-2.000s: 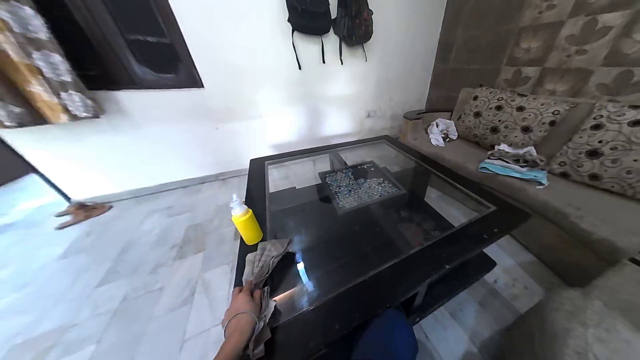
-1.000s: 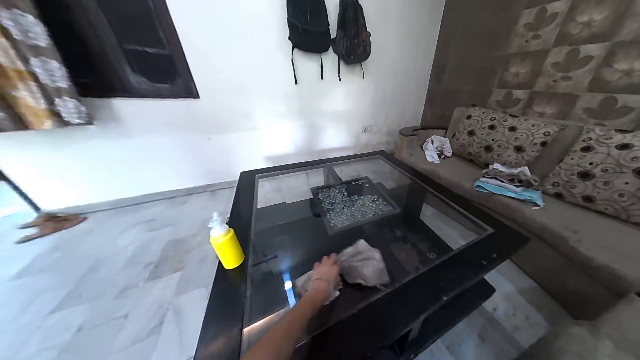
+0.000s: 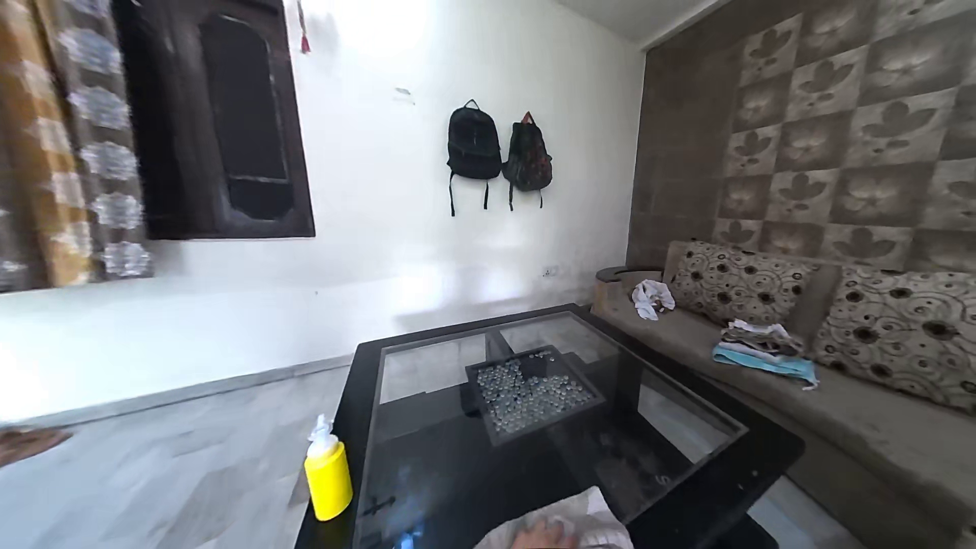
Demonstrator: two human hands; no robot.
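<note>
At the bottom edge of the head view, my left hand (image 3: 544, 535) presses on a crumpled light grey cloth (image 3: 591, 518) on the glass-topped black table (image 3: 663, 404). Only its fingers and part of its back show, blurred. My right hand is out of view. A yellow bottle with a white nozzle (image 3: 329, 478) stands upright on the table's left border. Under the glass, a square tray (image 3: 497, 438) holds many clear glass beads or marbles (image 3: 526, 393).
A beige sofa (image 3: 877, 412) runs along the right, with patterned cushions (image 3: 740, 284), folded cloths (image 3: 762, 354) and a crumpled white cloth (image 3: 652, 298). Two backpacks (image 3: 474, 143) hang on the wall. A dark-framed window (image 3: 236, 114) and curtain (image 3: 99, 152) are at left; brown footwear (image 3: 30, 444) lies on the floor.
My left hand and the cloth have moved from the table's left border onto the glass, then nearer the bottom edge of the view. The view has tilted up.
</note>
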